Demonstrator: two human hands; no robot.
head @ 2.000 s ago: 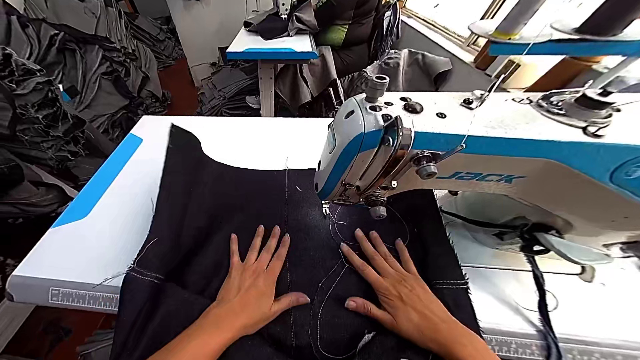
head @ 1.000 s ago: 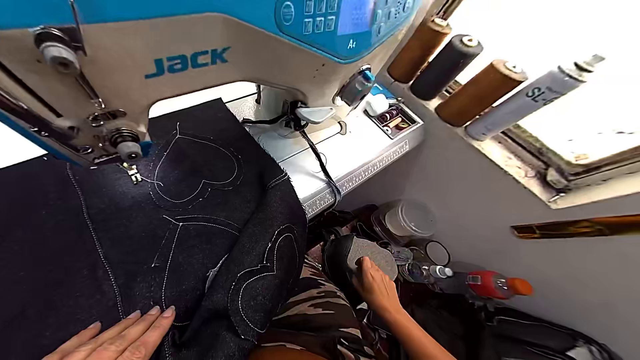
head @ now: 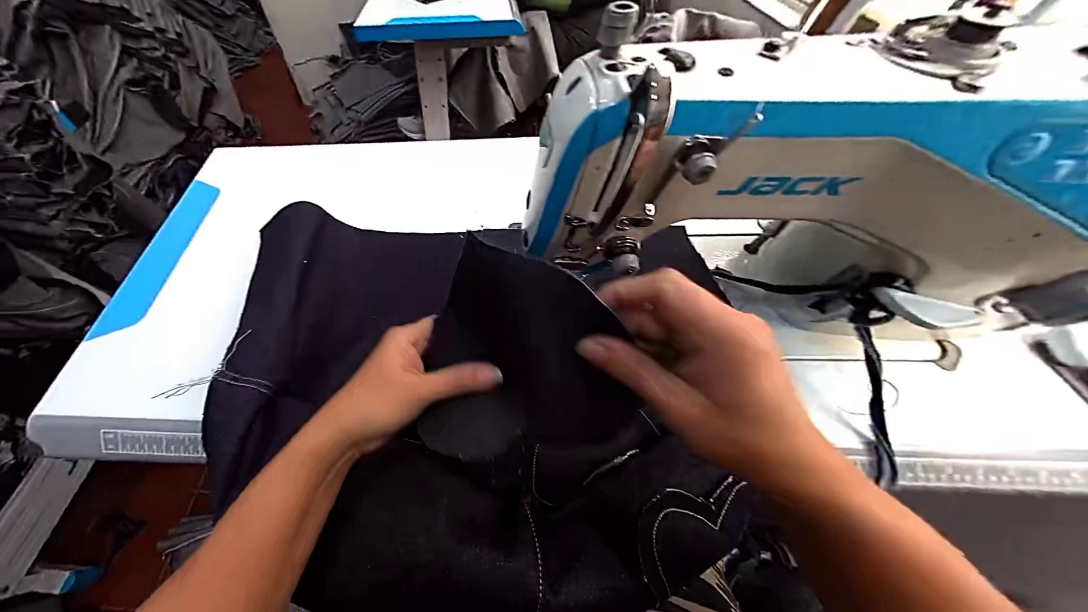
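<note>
Dark denim fabric (head: 357,272) lies over the white sewing table, with pale stitched lines and a heart outline at its lower right. Both hands hold a separate-looking dark denim piece (head: 527,340) in front of the needle area of the Jack sewing machine (head: 790,161). My left hand (head: 408,382) grips its left edge, thumb on top and fingers partly hidden behind. My right hand (head: 705,365) pinches its right edge between thumb and fingers, just below the machine's head. The piece hides the needle and presser foot.
The white table (head: 382,174) has a ruler strip along its front edge. A black cord (head: 875,399) hangs by the machine's arm. Piles of dark garments (head: 161,68) lie at the left, and another table (head: 438,25) with a blue edge stands behind.
My right hand, down beside the table at a grey piece one second ago, is up at the machine. My left hand has gone from resting on the denim to gripping a piece. The view has swung left.
</note>
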